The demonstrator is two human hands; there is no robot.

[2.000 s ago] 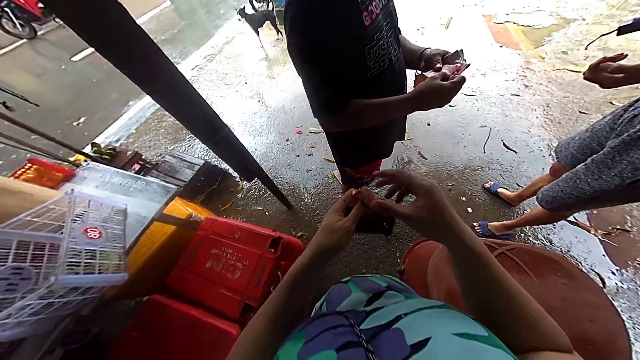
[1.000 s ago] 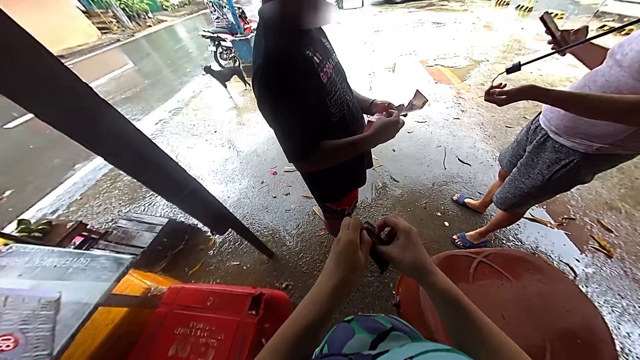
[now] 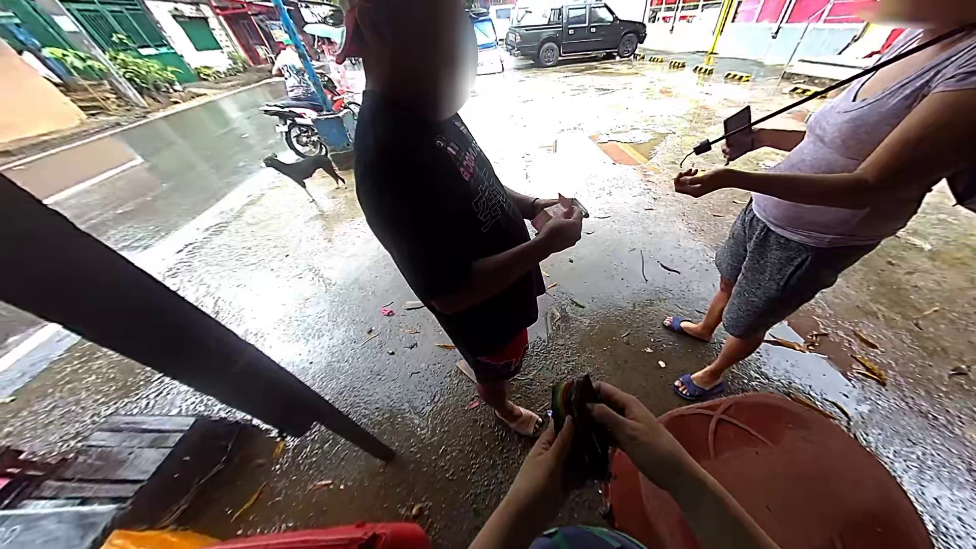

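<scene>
A dark pouch or wallet (image 3: 581, 431) with a coloured striped edge is held between my two hands, over the wet ground. My left hand (image 3: 550, 457) grips its left side, thumb on the near face. Fingers and thumb of my right hand (image 3: 621, 423) pinch its upper right edge. What the pouch contains cannot be seen. Just right of my hands is the round reddish-brown lid or tabletop (image 3: 770, 480), and my right forearm passes over its left part.
A person in a black shirt (image 3: 435, 206) stands ahead, holding paper-like pieces. Another person in grey shorts (image 3: 785, 267) stands at right with a phone and a dark stick. A dark slanted post (image 3: 175, 328) crosses the left. Red plastic (image 3: 328, 537) and wooden slats (image 3: 126, 457) lie low left.
The view has tilted up, showing more of the street. The dark pouch now shows more plainly between my hands. The person at right has come fully into view.
</scene>
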